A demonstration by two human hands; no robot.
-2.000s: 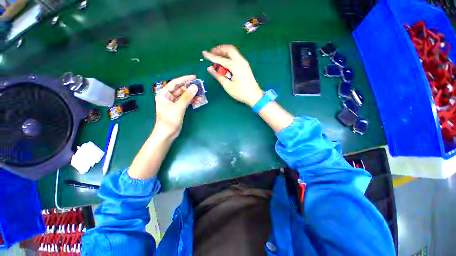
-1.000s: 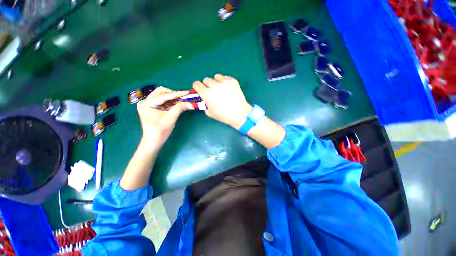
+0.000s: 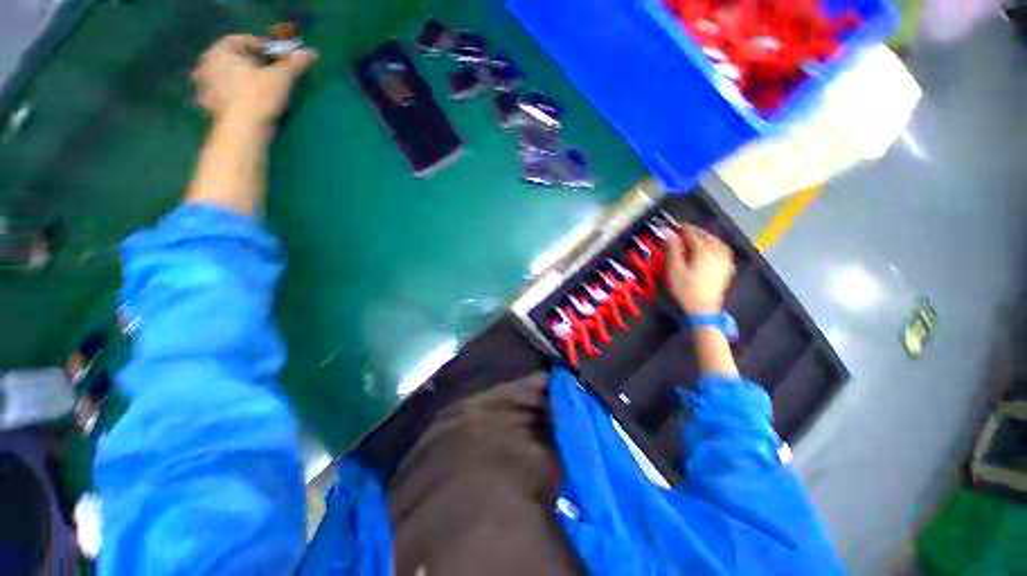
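My left hand reaches to the upper left of the green bench. Its fingertips close on a small watch unit with an orange and white end, partly hidden by the fingers. My right hand is over the black compartment tray at the bench edge. Its fingers are on a red clamp at the far end of a row of several red clamps with silver tips. Blur hides what the clamps grip.
A black phone-like slab lies left of several dark glossy watch pieces. A blue bin of loose red clamps stands beyond them, beside a white block. A whitish bottle and part of a dark fan are at the left edge.
The view has turned right. My hands have parted: the right went with the red clamp to the tray, the left to a watch unit at the upper left. The tray's row of clamps shows fully.
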